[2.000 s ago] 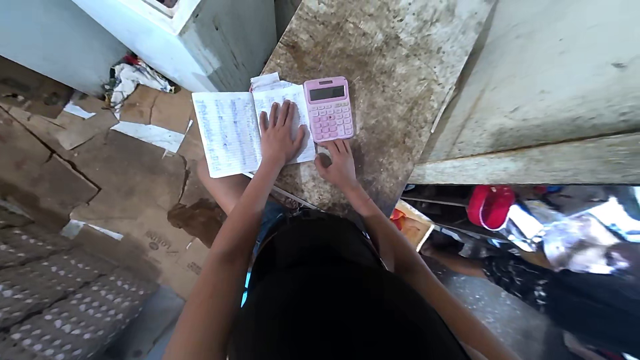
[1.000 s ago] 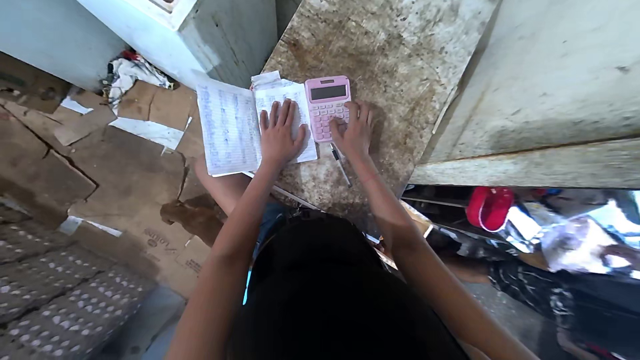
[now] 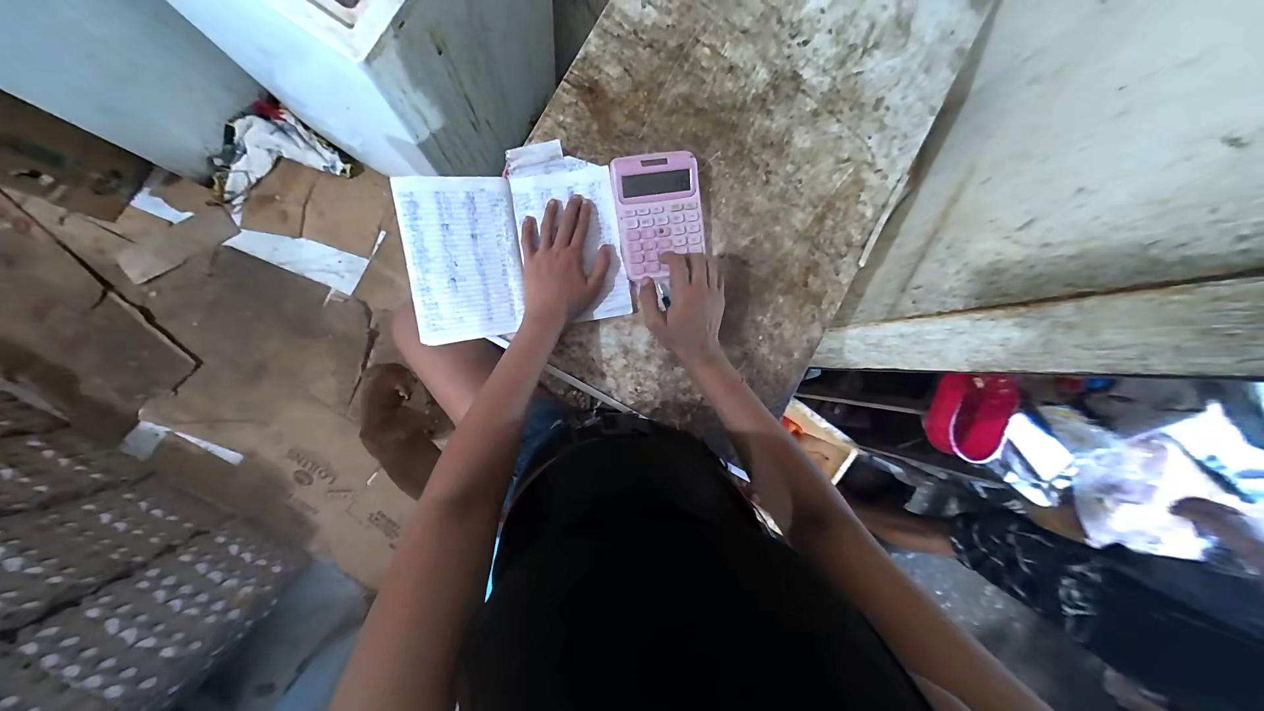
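Observation:
An open notebook (image 3: 462, 262) with handwriting lies on the worn tabletop (image 3: 790, 148), its left page reaching past the table's edge. My left hand (image 3: 563, 262) rests flat on the right page, fingers spread. Just right of the notebook is a pink calculator (image 3: 660, 215), its display at the top. At its lower keys are the fingertips of my right hand (image 3: 691, 301), which grips nothing that I can see. A pen (image 3: 665, 295) shows partly between the thumb and fingers of that hand, mostly hidden beneath it. Folded paper (image 3: 534, 156) sticks out above the notebook.
A pale panel with a wooden ledge (image 3: 1047, 331) borders the table on the right. Below it are a red container (image 3: 971, 415), plastic bags and another person's leg in dark patterned clothing (image 3: 1027, 568). Flattened cardboard (image 3: 276, 395) and a brown animal (image 3: 395, 425) are on the floor at left.
My right hand has shifted slightly down from the calculator's middle keys to its lower edge, and now covers most of the pen seen a second ago. My left hand has stayed on the page.

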